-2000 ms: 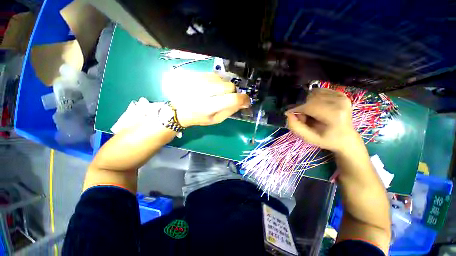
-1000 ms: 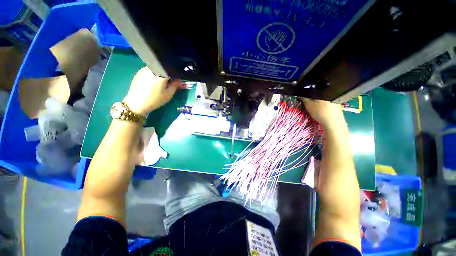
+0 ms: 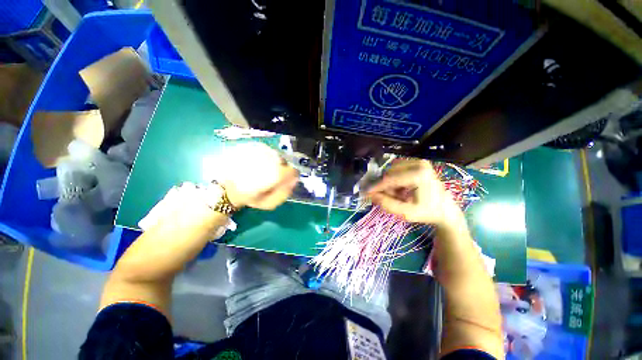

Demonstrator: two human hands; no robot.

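Note:
My left hand is just left of the crimping applicator, fingers curled, overexposed by glare; whether it holds a wire cannot be told. My right hand is right of the applicator, with thumb and fingertips pinched together over the wire bundle; what lies between the fingertips is too blurred to tell. The wire bundle fans out, its pale ends hanging over the near table edge and red parts beyond my right hand. The crimping applicator, partly hidden, shows silver metal under the machine. A small group of finished wires lies at the left rear.
The terminal crimping machine with its blue warning plate hangs over the green bench. White scraps lie under my left forearm. A large blue bin with bags and cardboard stands left. A blue finished-goods bin stands right.
My left hand has come from the left rear back toward the applicator. My right hand has moved from behind the bundle to beside the applicator. The camera view has shifted.

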